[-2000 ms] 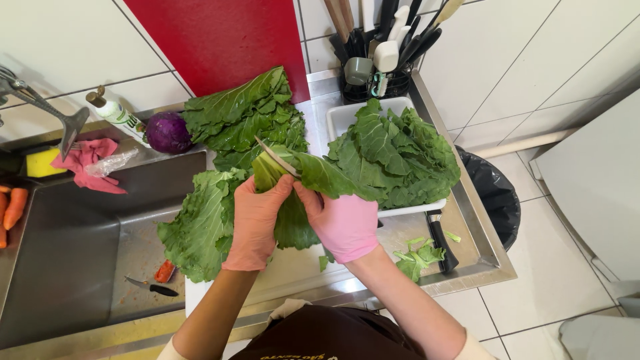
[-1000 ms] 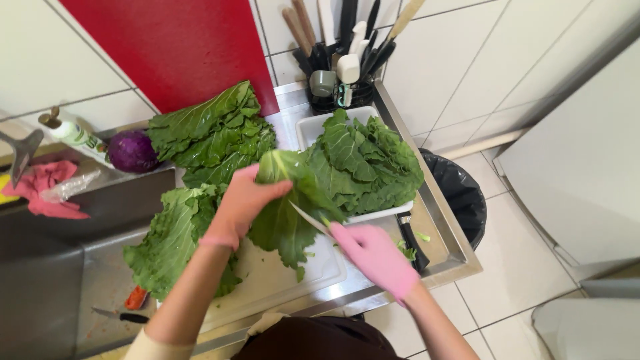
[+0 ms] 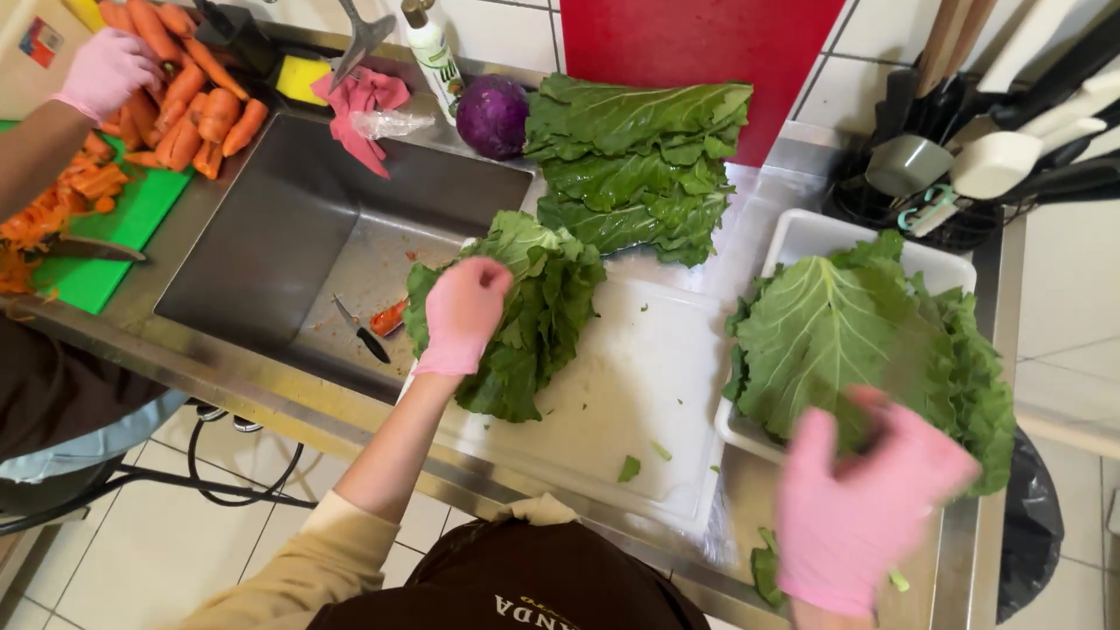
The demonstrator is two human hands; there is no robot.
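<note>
My left hand (image 3: 464,315), in a pink glove, rests on a pile of leafy greens (image 3: 542,350) at the left end of the white cutting board (image 3: 647,394). Its fingers are curled; whether they pinch a leaf cannot be told. Blurred and with fingers spread, my gloved right hand (image 3: 866,507) is over the near edge of the leaves in a white tray (image 3: 792,232). A broad green leaf (image 3: 814,324) lies on top there. Behind the board, more large leaves (image 3: 639,166) are stacked beside a purple cabbage (image 3: 493,116). No knife shows in my right hand.
A sink (image 3: 289,227) at left holds a small knife (image 3: 363,332) and a carrot piece (image 3: 389,317). Beyond it, another person's gloved hand (image 3: 114,74) touches carrots (image 3: 179,131) near a green board (image 3: 131,227) with a knife. A utensil holder (image 3: 919,210) stands at the back right.
The leaf and knife held between my hands are no longer there. My hands have moved apart, left to the pile and right to the tray. The view has swung left, showing the carrots.
</note>
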